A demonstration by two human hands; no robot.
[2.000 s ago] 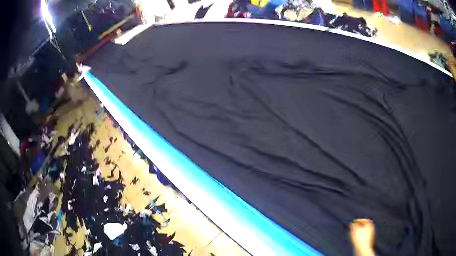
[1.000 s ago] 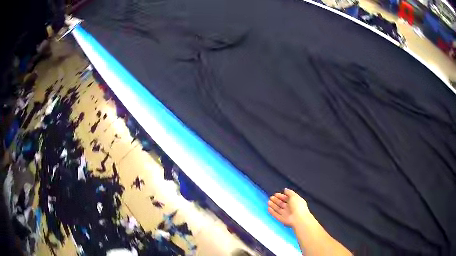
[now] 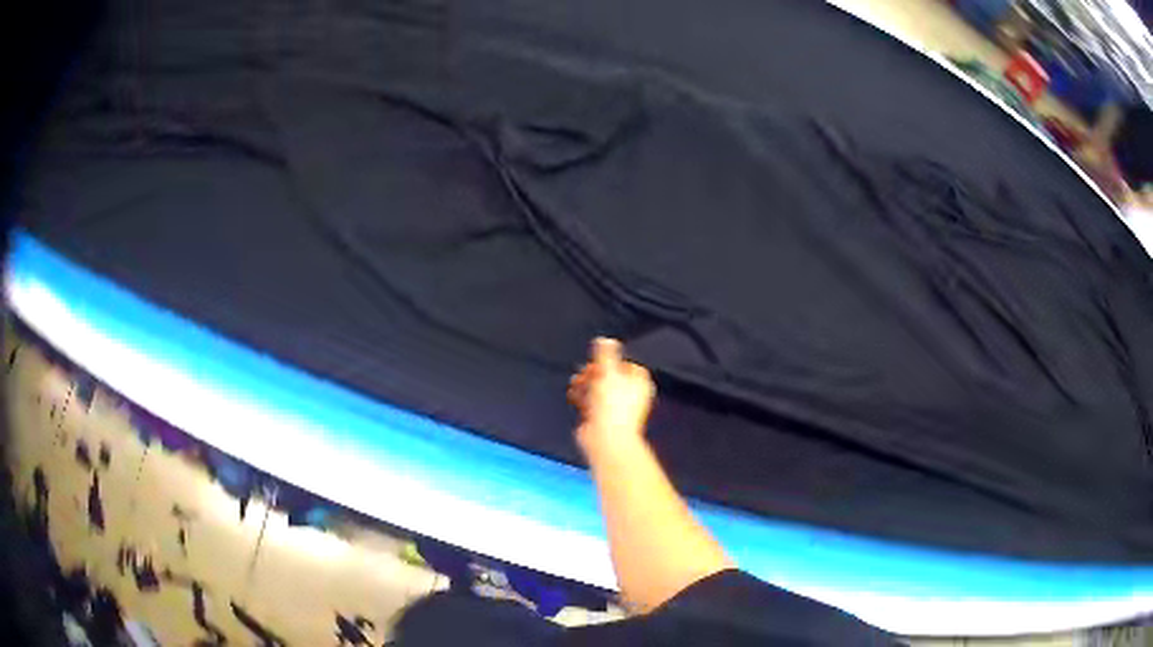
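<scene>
The black fabric ply covers most of the table, with creases and raised folds across its middle. A bright blue fabric strip shows along the near edge, beside the white table rim. My right hand is over the black cloth near the blue strip, with one digit pointing away from me and the others curled. Whether it pinches cloth is too blurred to tell. My left hand is not in view.
Dark fabric scraps lie on the tan floor below the near edge. Beyond the far white rim are a red object and blue items at the upper right. My dark sleeve is at the bottom.
The view has turned so the near edge runs across the lower picture. My right hand has moved from beside the blue strip onto the black cloth. The folds have shifted.
</scene>
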